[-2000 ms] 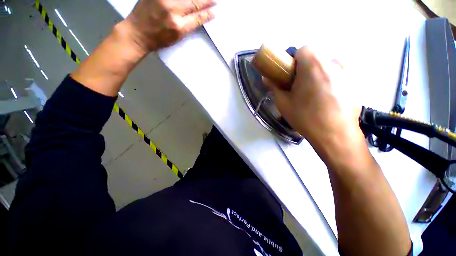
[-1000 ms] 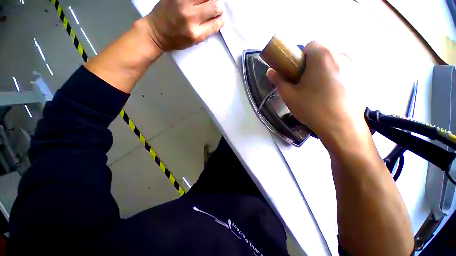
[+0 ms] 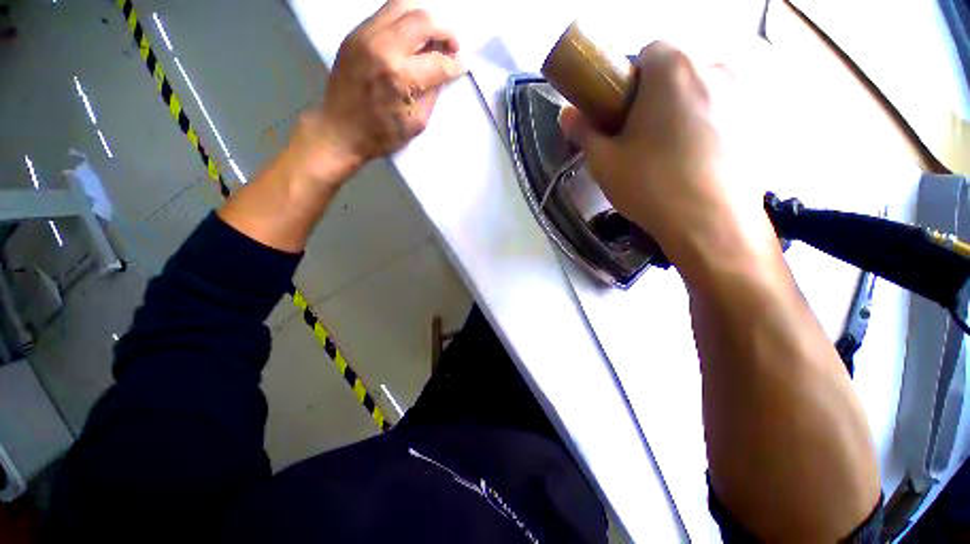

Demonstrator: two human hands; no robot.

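My right hand (image 3: 659,149) is closed around the round wooden handle of the steam iron (image 3: 574,197). The iron's dark, pointed metal sole rests on the white table, its tip toward the top. My left hand (image 3: 388,85) is at the near table edge, beyond the iron's tip. Its thumb and finger pinch the edge of a white fabric strip (image 3: 489,117), seen mainly as a thin dark edge line that runs under or beside the iron and down the table.
Shears (image 3: 858,319) lie partly hidden behind my right forearm. The iron's black cable (image 3: 872,239) runs to the right. A long grey band (image 3: 931,329) lies at the far side. A thin brown edge curves at the top right. Yellow-black tape (image 3: 346,372) marks the floor.
The view has shifted. My left hand has turned and drawn slightly back toward the near edge, with finger and thumb at the strip. The iron stays beside the edge line in my right hand.
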